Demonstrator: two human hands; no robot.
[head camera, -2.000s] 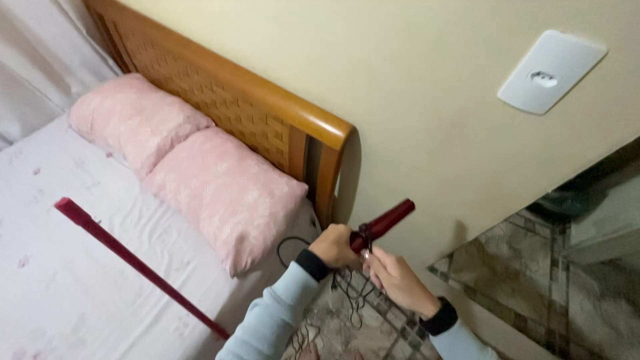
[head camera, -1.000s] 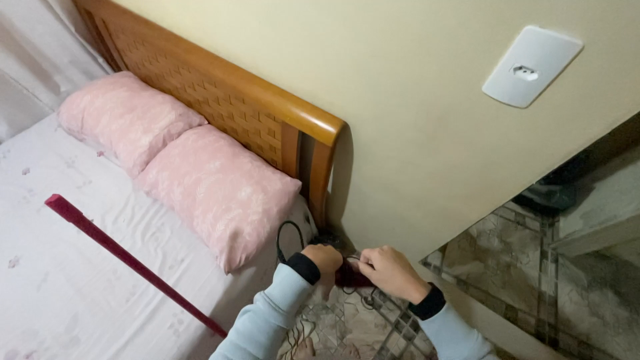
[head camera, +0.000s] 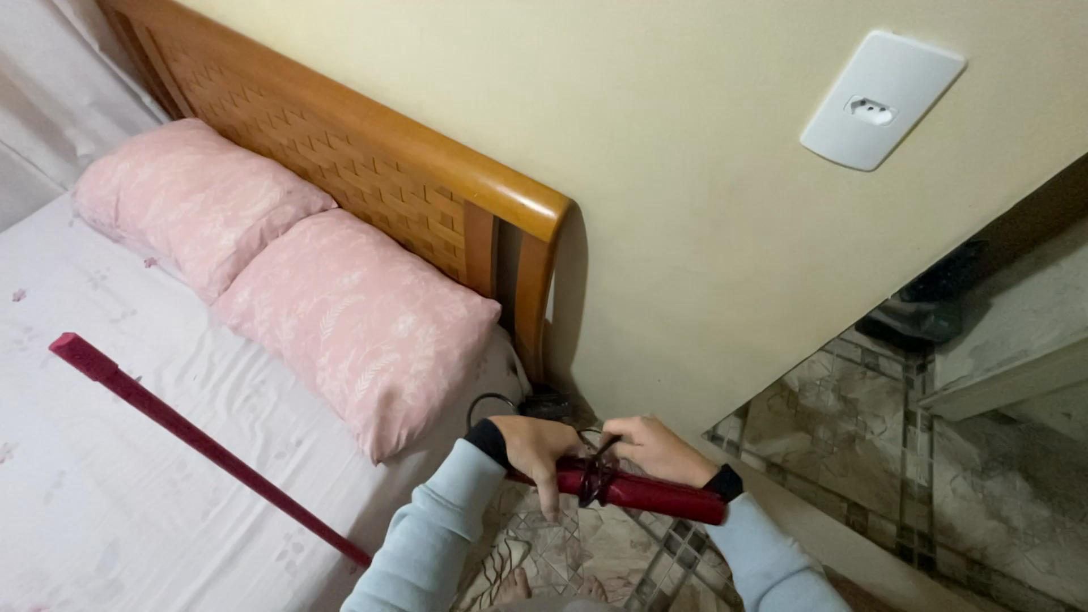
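A dark red, elongated device (head camera: 667, 497), possibly a hair straightener, is held level above the floor, with loops of thin dark cord (head camera: 595, 478) around its middle. My left hand (head camera: 540, 450) grips its left part, thumb across the front. The fingers of my right hand (head camera: 659, 448) pinch the dark cord just above the device. More cord hangs below, over the tiled floor. Black cuffs circle both wrists. Left of my hands, a long dark red tube or pole (head camera: 212, 450) slants over the bed; how it is held up cannot be told.
The bed (head camera: 127, 510) has a white floral sheet, two pink pillows (head camera: 357, 323) and a wooden headboard (head camera: 374, 119) against the wall. A white wall outlet (head camera: 882, 100) is at upper right. A doorway with a dark bag-like object (head camera: 914, 319) lies right. My bare feet show below.
The red device pointed up to the right two seconds ago; now it lies across, its right end tilted slightly down. My right hand has moved from the cord near its middle to just above it.
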